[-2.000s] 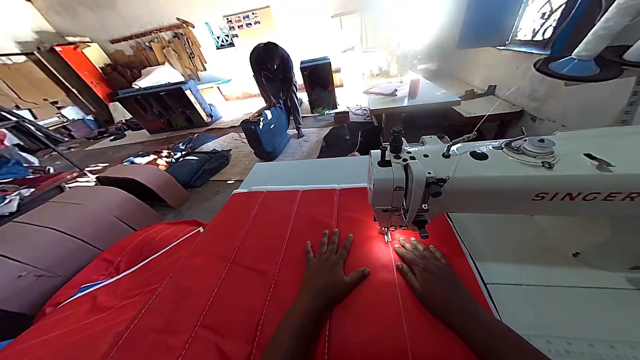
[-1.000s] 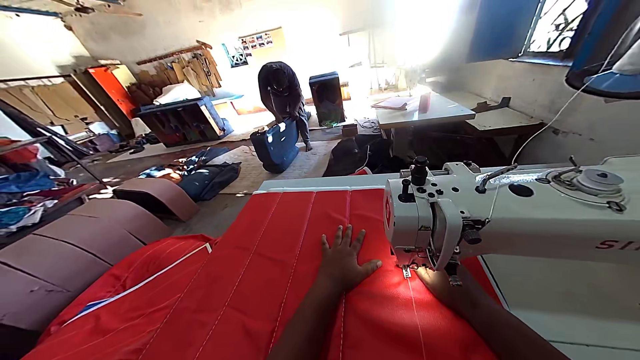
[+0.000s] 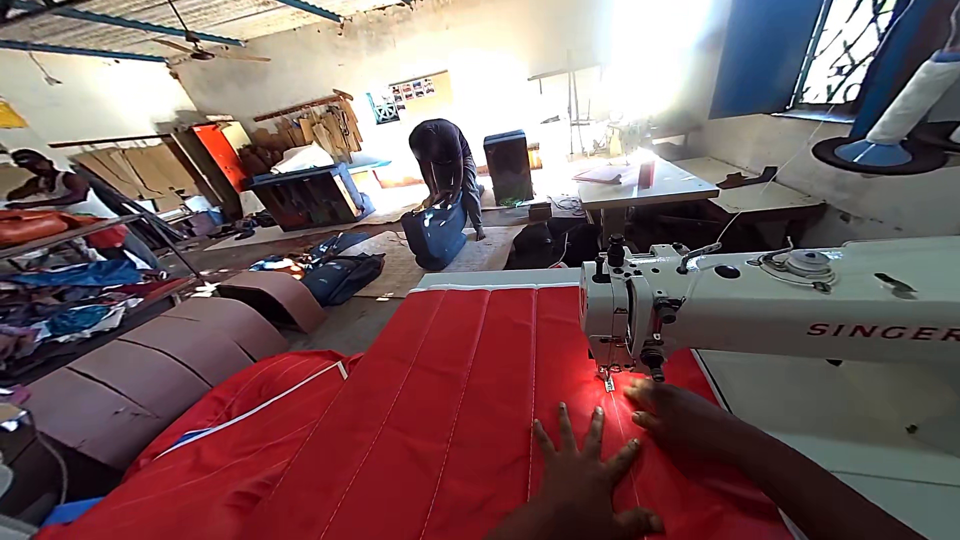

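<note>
Red fabric with several lengthwise rows of pale stitching (image 3: 450, 390) lies flat across the sewing table and under the white Singer sewing machine (image 3: 750, 300). My left hand (image 3: 581, 472) rests palm down on the fabric, fingers spread, below and left of the presser foot (image 3: 609, 381). My right hand (image 3: 675, 416) lies on the fabric just right of the foot, its fingertips close to it and its fingers partly bent. A lit spot surrounds the foot, and a stitched line runs from it toward me between my hands.
A thread cone (image 3: 907, 105) stands at upper right. Brown curved panels (image 3: 150, 367) lie at left. Ahead, a person (image 3: 442, 165) bends over a blue padded piece (image 3: 436, 234). Another person (image 3: 64, 191) is at far left. A white table (image 3: 645, 184) stands behind the machine.
My left hand has moved nearer to me relative to the machine. The fingers of my right hand, by the foot a second ago, are still beside it. The view has tilted up.
</note>
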